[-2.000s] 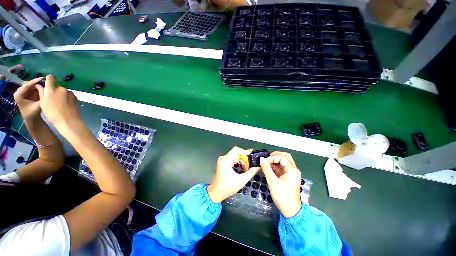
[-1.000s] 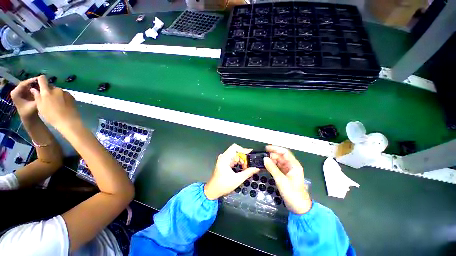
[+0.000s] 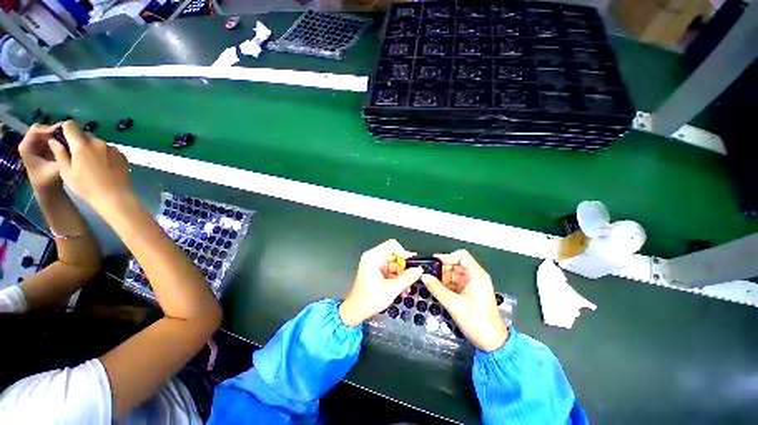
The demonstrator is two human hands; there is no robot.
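A black device housing [image 3: 425, 266] is held level between my two hands, above the bench. My left hand [image 3: 378, 285] grips its left end; a yellow finger cot [image 3: 401, 263] shows on a finger. My right hand [image 3: 470, 300] grips its right end with thumb and fingers. A clear blister tray [image 3: 421, 339] with rows of round black parts lies on the bench under my hands, which partly hide it. Its near part looks clear, without discs.
Stacked black trays [image 3: 499, 75] stand across the green belt [image 3: 332, 174]. A white cloth scrap [image 3: 561, 295] and translucent white bottle [image 3: 600, 249] are at right. Another person's arms [image 3: 137, 224] reach over a second tray of discs [image 3: 199, 236] at left. Housings [image 3: 183, 140] ride the belt.
The held housing has been tilted to show a narrower face, and my right hand has shifted slightly. Housings on the belt have moved right; one is now behind the white bottle.
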